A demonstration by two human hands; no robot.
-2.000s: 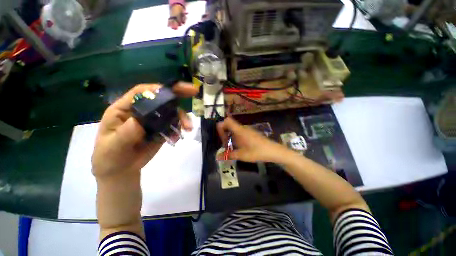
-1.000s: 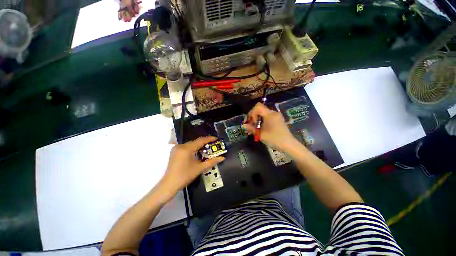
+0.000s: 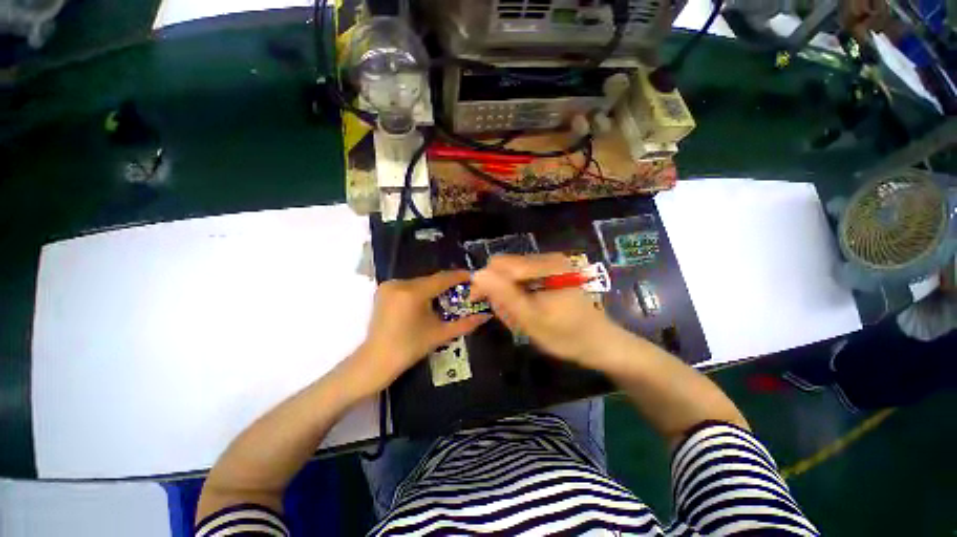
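Note:
My left hand (image 3: pixel 411 320) holds the power adapter unit (image 3: pixel 458 302) by its sides, over the upper part of the left socket strip (image 3: pixel 451 362) on the black test panel (image 3: pixel 420 409). The adapter's open circuit board faces up; its pins are hidden. My right hand (image 3: pixel 546 309) holds the red-handled tool (image 3: pixel 561 281) like a pen, with its fingertips at the adapter's right edge. The tool's tip is hidden by my fingers. A second socket strip with a round white plug adapter (image 3: pixel 596 278) lies partly behind my right hand.
White sheets lie left (image 3: pixel 199 336) and right (image 3: pixel 766 262) of the panel. Behind it stand a glass bulb lamp (image 3: pixel 388 68), grey instruments (image 3: pixel 530 100), red test leads (image 3: pixel 477 155), black cables and a cream extension socket (image 3: pixel 659 117). A fan (image 3: pixel 895 220) stands at far right.
My left hand has brought the adapter down from the air onto the left socket strip. My right hand with the red-handled tool has moved left to the adapter's board, and the tool has turned nearly level.

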